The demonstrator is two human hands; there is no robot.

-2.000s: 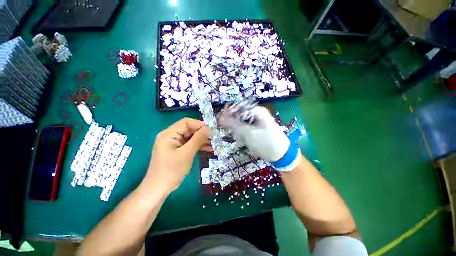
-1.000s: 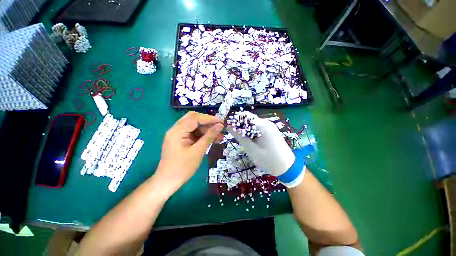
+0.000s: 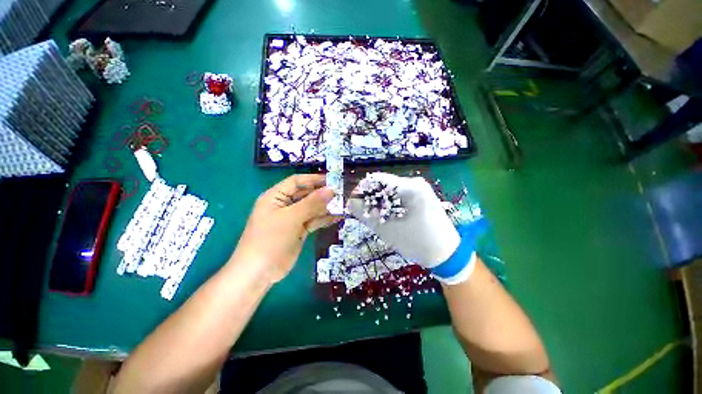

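Observation:
My bare left hand (image 3: pixel 289 219) pinches a long white board strip (image 3: pixel 335 165) by its near end; the strip points away from me, its far end over the black tray's boards. My right hand (image 3: pixel 412 219), in a white knit glove with a blue wrist band (image 3: pixel 464 250), is closed around a bunch of wire leads whose white connectors (image 3: pixel 382 198) stick out beside the strip. Below the hands, wired strips (image 3: pixel 358 258) overlap on a brown mat, with red wires and white tips at its near edge. The right hand hides part of this pile.
The black tray (image 3: pixel 260 131) full of white boards lies ahead. At left are a strip pile (image 3: pixel 163 231), a small white piece (image 3: pixel 145 165), rubber bands (image 3: pixel 146 138), a tied bundle (image 3: pixel 216 94), a red-cased phone (image 3: pixel 83 237) and stacked grey-white blocks (image 3: pixel 46 104).
The strip in my left hand has turned upright in the picture and shows more of its length. My gloved hand, blurred at first, shows a clear cluster of connectors. The view has shifted slightly.

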